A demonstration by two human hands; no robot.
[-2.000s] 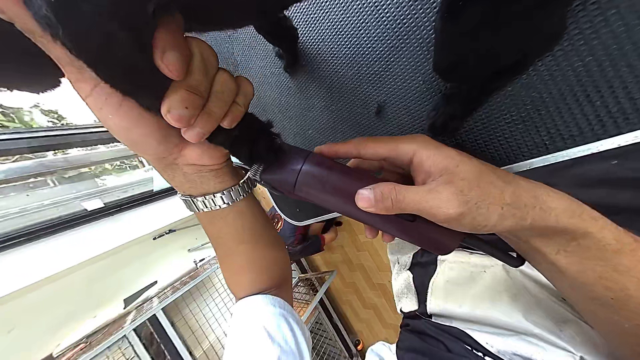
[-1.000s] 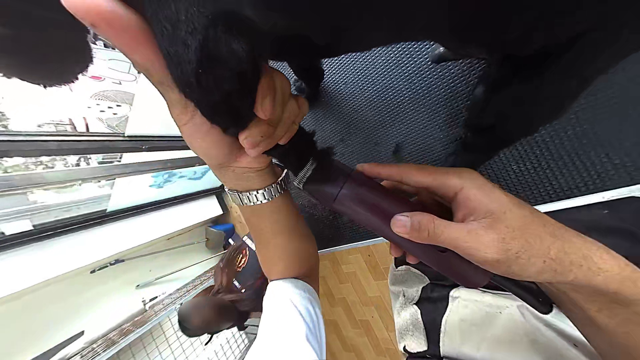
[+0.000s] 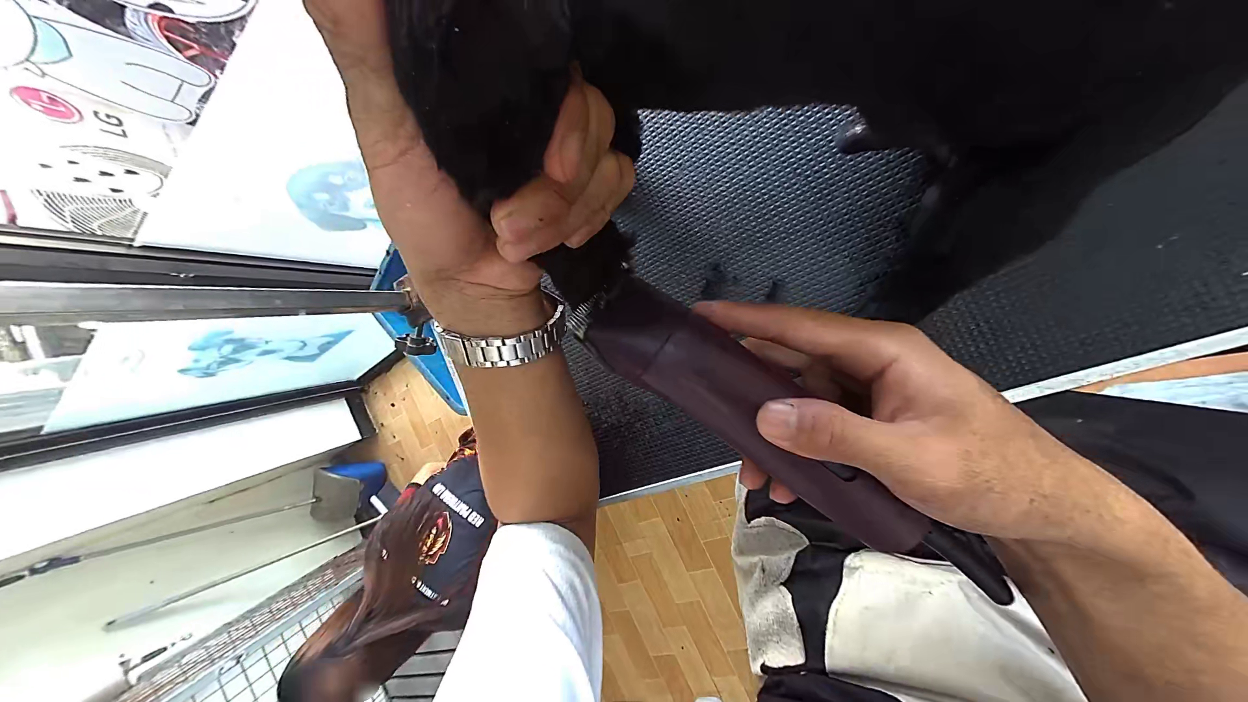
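A black-furred animal, seemingly a dog (image 3: pixel 741 49), stands over a black textured grooming table mat (image 3: pixel 770 205). My left hand (image 3: pixel 561 190) is closed around one of its legs (image 3: pixel 487 88), and a metal-link watch sits on that wrist. In my right hand (image 3: pixel 868 400) is a dark purple electric hair clipper (image 3: pixel 741 390), thumb on top and fingers beneath. The clipper's toothed blade touches the fur of the lower leg (image 3: pixel 590 263) just past my left fingers, close to the watch. A black cord leaves the clipper's rear end. The animal's head cannot be made out.
A metal table edge (image 3: pixel 1121 375) runs below my right hand. Behind my left arm a metal pole (image 3: pixel 195 300) crosses in front of the windows. Another person in a dark printed shirt (image 3: pixel 448 526) is at lower left, beside a wire cage (image 3: pixel 263 634). Wood-pattern floor (image 3: pixel 663 585) lies below.
The view has shifted strongly, bringing the other person and more window into sight. My left hand still grips the leg, and the clipper stays at the fur beside it.
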